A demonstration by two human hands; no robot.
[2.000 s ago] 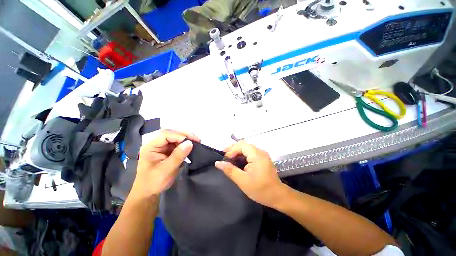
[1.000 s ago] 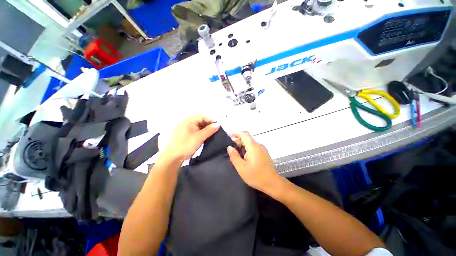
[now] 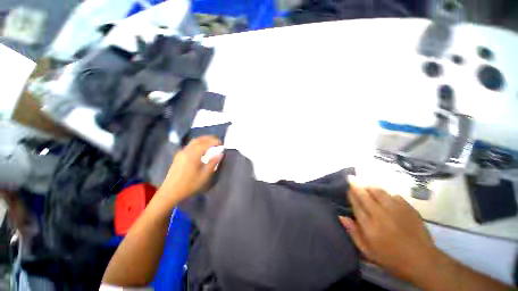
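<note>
The dark grey garment body (image 3: 267,227) hangs over the front of the white table and down to the lap. My left hand (image 3: 193,170) pinches it at its upper left corner, beside the strip pile. My right hand (image 3: 389,230) holds the upper right edge between thumb and fingers, left of and below the machine's needle area (image 3: 420,165). The upper edge sags between my hands. The view is blurred, so stitching cannot be made out.
A pile of dark grey strips (image 3: 142,85) lies at the upper left. A black phone (image 3: 492,199) lies right of the needle area. A red container (image 3: 133,209) and dark cloth (image 3: 79,182) are below at left. Blue material (image 3: 170,250) shows beside my left forearm.
The view has swung left and nearer. My hands have moved far apart, still holding the garment, whose edge is now spread between them. The scissors have left the view.
</note>
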